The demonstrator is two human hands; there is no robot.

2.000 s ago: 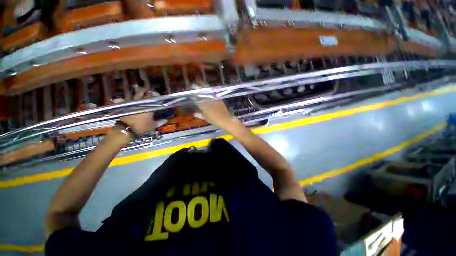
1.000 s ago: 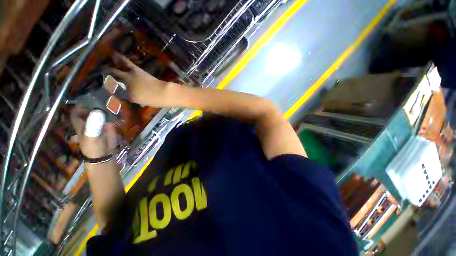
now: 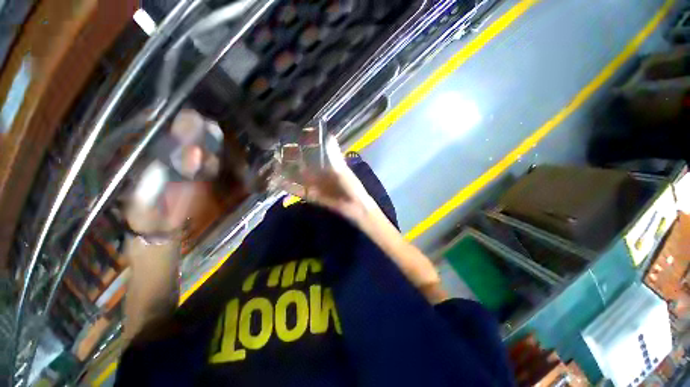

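Observation:
My left hand [image 3: 170,200] is blurred, at left centre above the rack. It holds a small blocky part [image 3: 193,147] with pinkish and grey faces; its outline is smeared. A pale white patch shows at the fingers. My right hand [image 3: 306,170] is to its right, lower than a black tray [image 3: 253,64] with rows of small dark parts. The right fingers are blurred, and I cannot tell whether they hold anything. The two hands are apart.
Curved chrome rack rods [image 3: 91,155] run along the left, with an orange-brown fixture [image 3: 57,68] at the upper left. Grey floor [image 3: 461,143] has yellow lines. At right are a brown box [image 3: 567,196], a green-edged bench [image 3: 590,253] and a white foam tray [image 3: 628,332].
Since one second ago, my hands have moved apart, the right one shifting right and down. The small part stays at my left hand. The view has shifted, showing more of the black tray.

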